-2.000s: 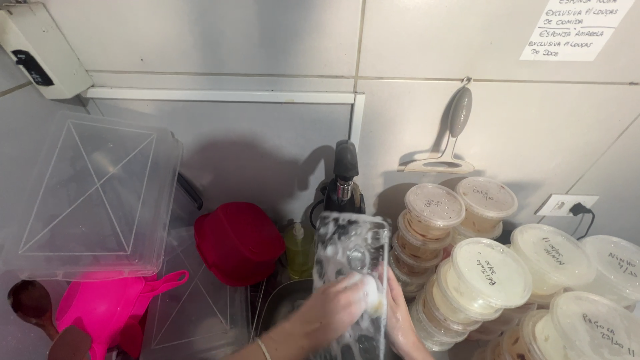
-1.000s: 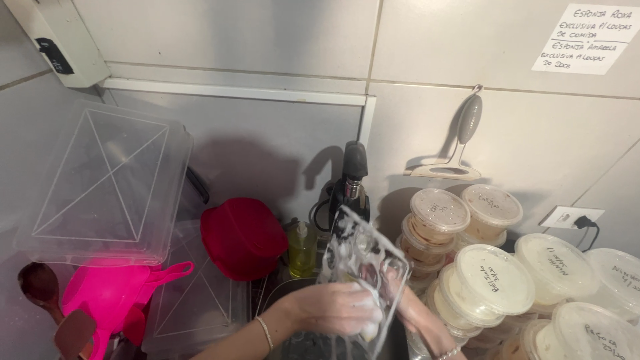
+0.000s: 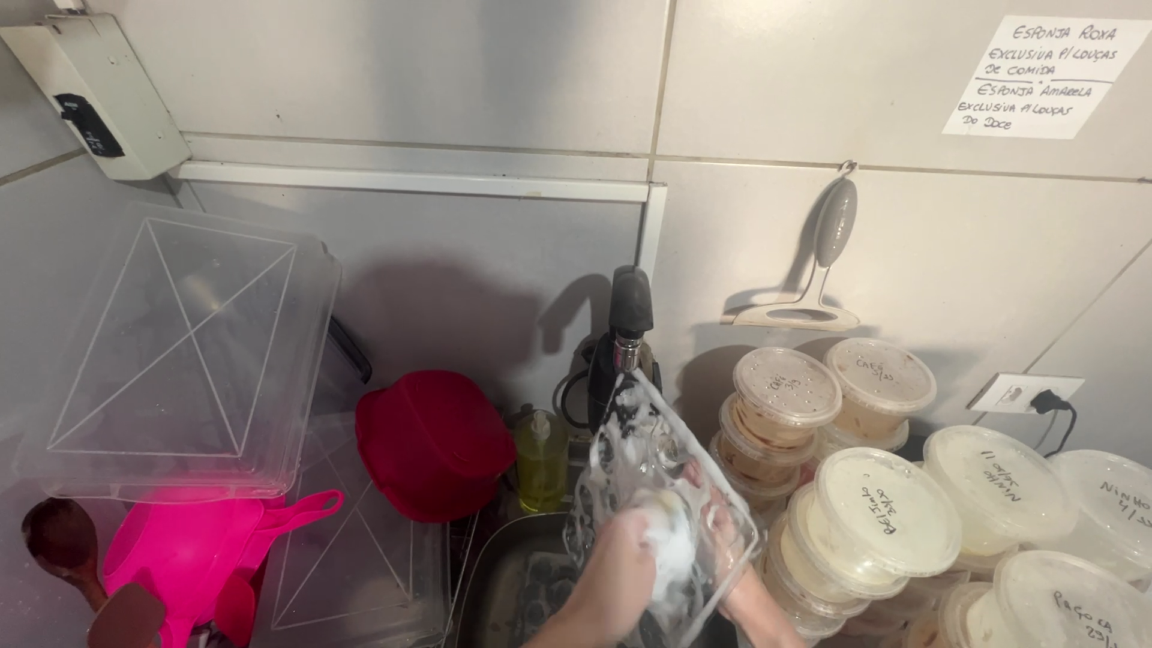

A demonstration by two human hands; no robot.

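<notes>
A clear plastic container [image 3: 621, 450], coated in white suds, is tilted below the black faucet [image 3: 631, 310]. My right hand [image 3: 733, 549] grips it from behind, at its right side; part of the fingers shows through the clear wall. My left hand [image 3: 621, 562] presses a foam-covered sponge [image 3: 670, 540] against the container; suds hide most of the sponge. Under them lies the dark sink basin [image 3: 490, 576]. Behind the basin stands a bottle of yellow-green liquid soap [image 3: 541, 459].
Left of the sink are a red plastic bowl [image 3: 432, 445], a clear bin [image 3: 180, 351], a pink colander [image 3: 189, 549] and a wooden spoon [image 3: 61, 540]. Stacked lidded tubs [image 3: 882, 513] crowd the right. A squeegee [image 3: 832, 243] hangs on the tiled wall near a plugged socket [image 3: 1026, 393].
The container was more upright two seconds ago and is now tilted. My left hand has moved over its surface with the sponge, while my right hand keeps hold of it.
</notes>
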